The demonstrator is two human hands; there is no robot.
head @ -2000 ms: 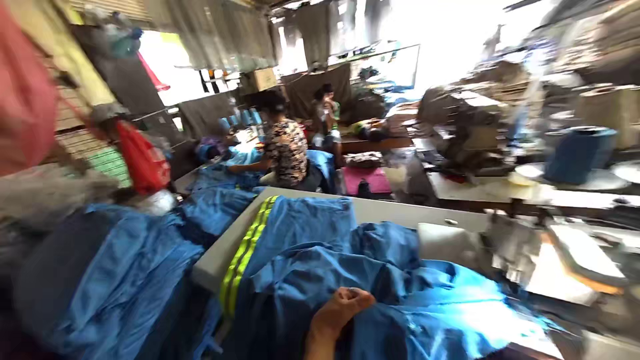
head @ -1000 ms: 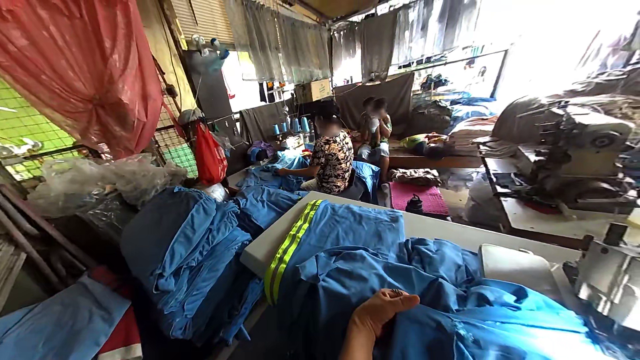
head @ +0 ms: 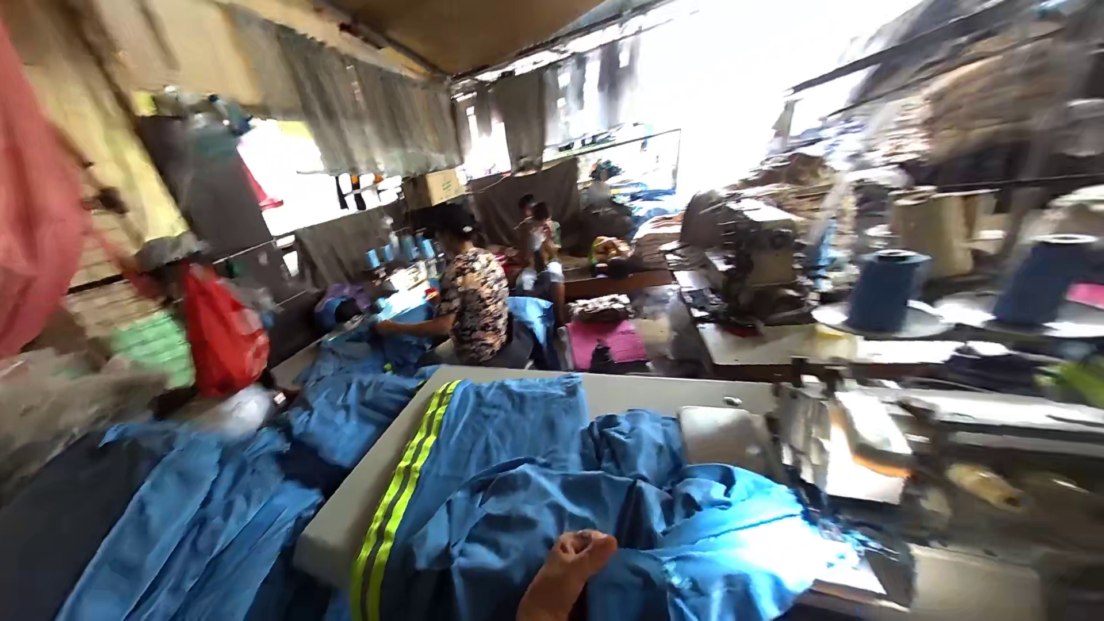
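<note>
At the bottom centre, my left hand (head: 571, 565) is over a bunched blue garment (head: 535, 496), its fingers curled together. Blur hides whether cloth is pinched between them. Yellow-green reflective bands (head: 401, 500) run along the garment's left side, across a pale sewing table (head: 345, 526). To the right, the cloth spreads brightly lit towards a sewing machine (head: 862, 440). My right hand is not in view.
Piled blue garments (head: 198, 517) lie left of the table. Beyond it, a person in a patterned shirt (head: 476, 302) sits handling blue cloth. Blue thread cones (head: 887, 291) and another sewing machine (head: 759, 241) stand at right. A red bag (head: 220, 332) hangs left.
The view has swung to the right since one second ago, bringing the blue thread cones back into sight. My left hand remains over the blue garment.
</note>
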